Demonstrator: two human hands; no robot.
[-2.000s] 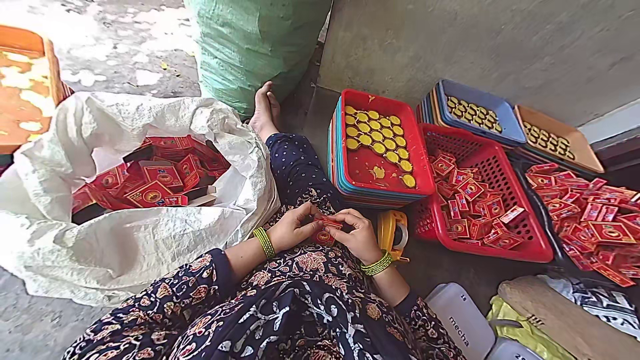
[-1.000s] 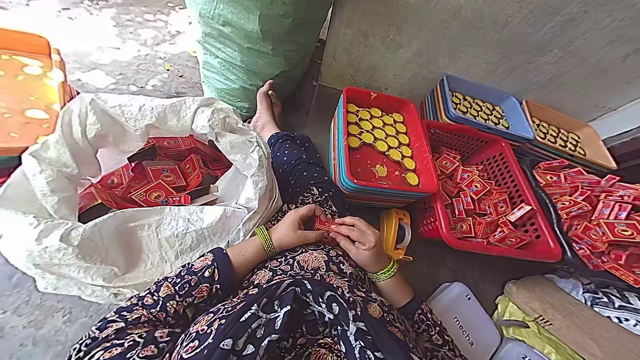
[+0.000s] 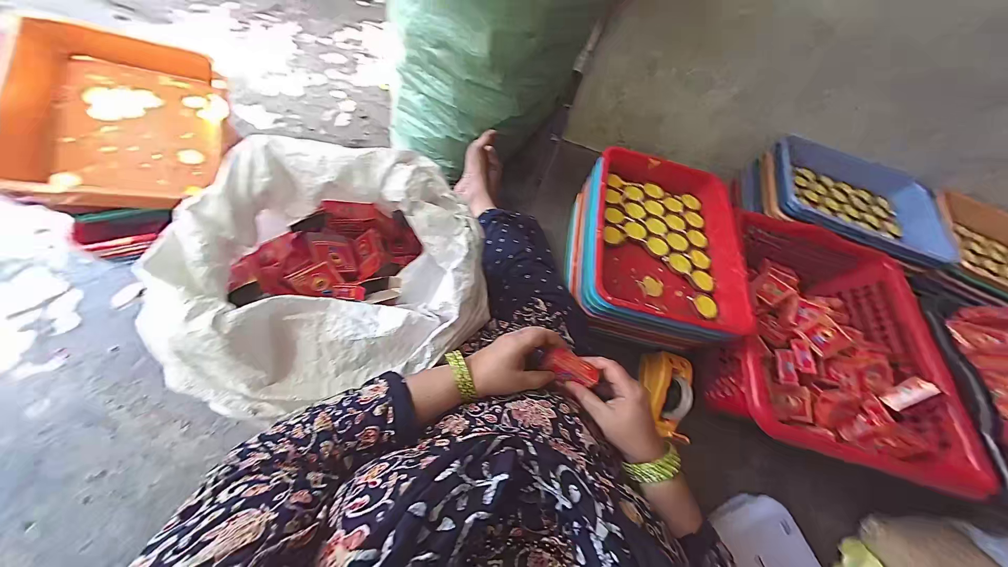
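Over my lap, a small red cardboard box [image 3: 570,367] is held between both hands. My left hand [image 3: 516,364] grips its left end, and my right hand [image 3: 618,402] has thumb and fingers on its right end. At the left, a white woven sack [image 3: 315,339] with rolled edges holds many red boxes [image 3: 323,260]. A red tray [image 3: 630,287] on a stack of coloured trays carries round yellow-topped pieces [image 3: 655,227]. Right of it, a red plastic basket [image 3: 858,268] holds more small red boxes [image 3: 850,370].
A yellow tape dispenser [image 3: 665,390] lies by the tray stack. Blue trays [image 3: 913,213] and an orange tray [image 3: 976,209] with round pieces stand at the right. An orange tray [image 3: 134,134] is at the left; a green sack [image 3: 472,71] stands beyond my foot. A white lid-like object [image 3: 764,531] lies lower right.
My hands stay over my lap with the small red box between them, their fingers shifted on it. The view has swung left, showing more of the orange tray.
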